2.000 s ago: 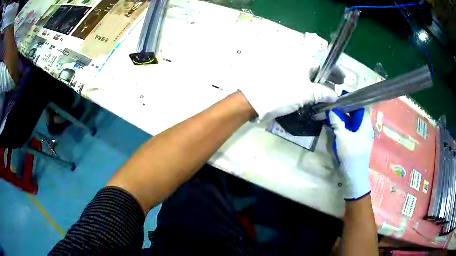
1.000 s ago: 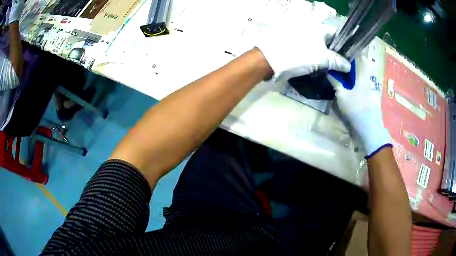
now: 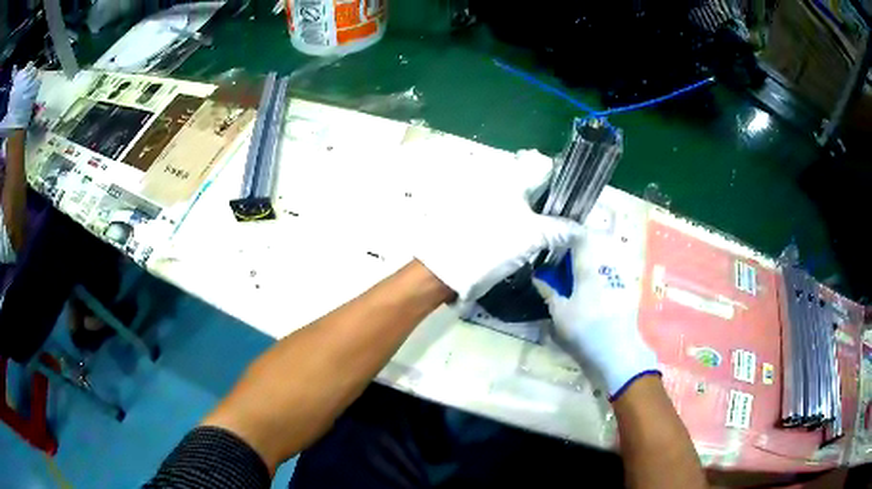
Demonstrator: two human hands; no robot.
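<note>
A bunch of silver metal tubes (image 3: 585, 172) stands nearly upright, tilted slightly to the right, its open top ends facing up. My left hand (image 3: 497, 250), in a white glove, is closed around the lower part from the left. My right hand (image 3: 598, 320), in a white glove with blue palm, grips the base of the bunch from the right. Black cloth (image 3: 512, 298) lies under the tubes on a flat grey-white plate (image 3: 516, 329). The tubes' lower ends are hidden by the gloves.
Silver tubes with a black end piece (image 3: 253, 208) lie at the left. More tubes (image 3: 808, 353) lie in a row on the pink-red sheet (image 3: 688, 334). A white and orange bucket (image 3: 337, 24), a blue cord (image 3: 650, 99) and a dark heap are beyond. Another person's gloved hand (image 3: 19, 98) is far left.
The separate, slanting tubes are now together in one near-upright bunch between my hands. The view has shifted, showing the bucket and the tube row at the right more fully.
</note>
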